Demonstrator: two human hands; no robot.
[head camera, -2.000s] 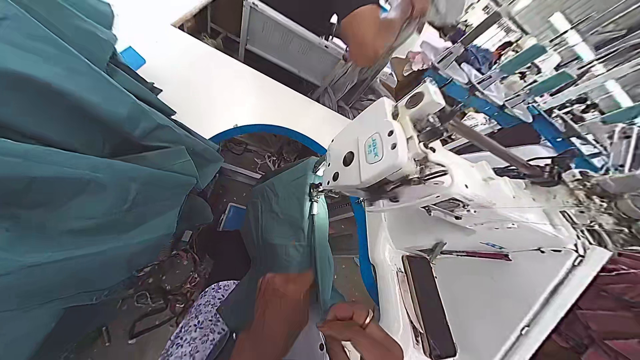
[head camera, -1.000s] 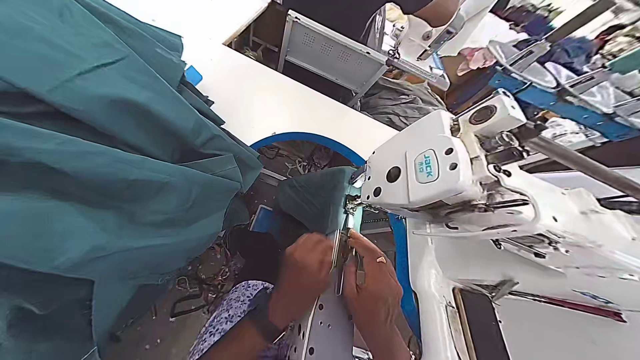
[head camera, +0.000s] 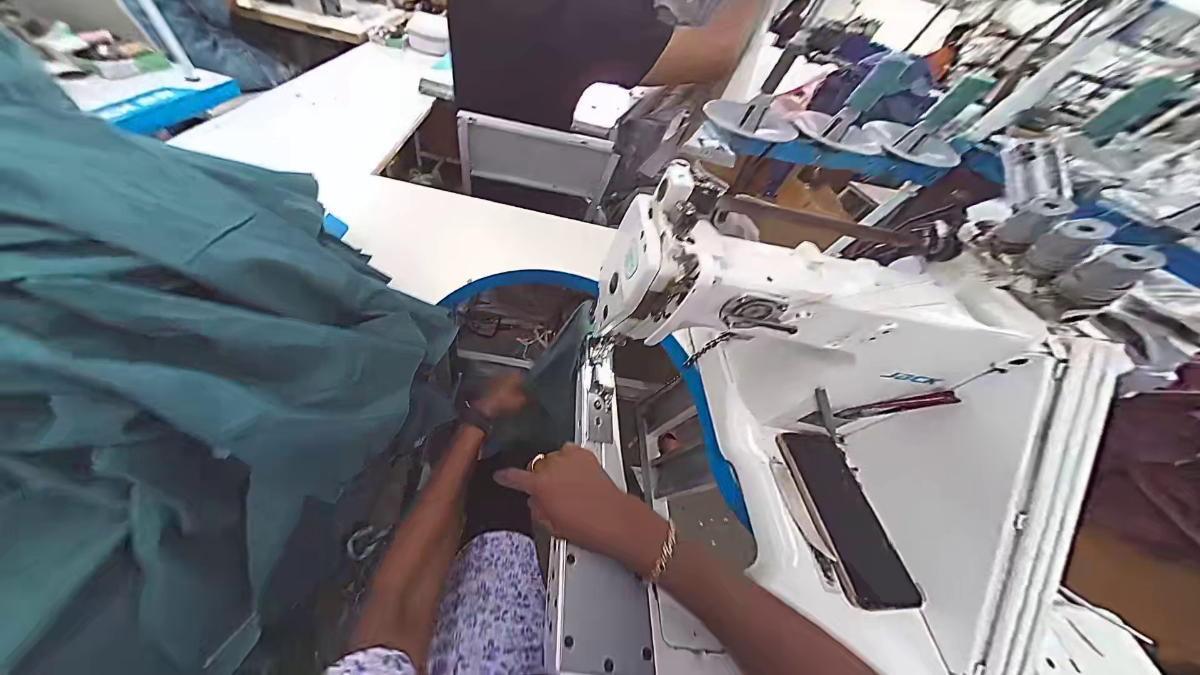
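A white Jack sewing machine (head camera: 750, 291) stands at the centre right, its needle area above a narrow metal arm bed (head camera: 600, 412). Dark green cloth (head camera: 562, 375) runs down from the needle area on the bed's left side. My left hand (head camera: 504, 396), blurred, is at this cloth's lower left; whether its fingers grip the cloth is unclear. My right hand (head camera: 572, 492), with a ring, lies across the bed nearer to me, index finger pointing left and the other fingers curled; I see no cloth in it. A large heap of green cloth (head camera: 187, 375) fills the left side.
A phone (head camera: 848, 520) and dark red-handled tweezers or snips (head camera: 891, 406) lie on the machine's base. The white table (head camera: 487, 234) has a blue-edged cutout around the bed. Beyond it are a person in dark clothing (head camera: 553, 56), a metal frame and thread cones (head camera: 1069, 248).
My left hand has moved away from the bed to the left. My right hand no longer lies beside my left one at the bed's cloth. The view has shifted, showing more of the machine and far tables.
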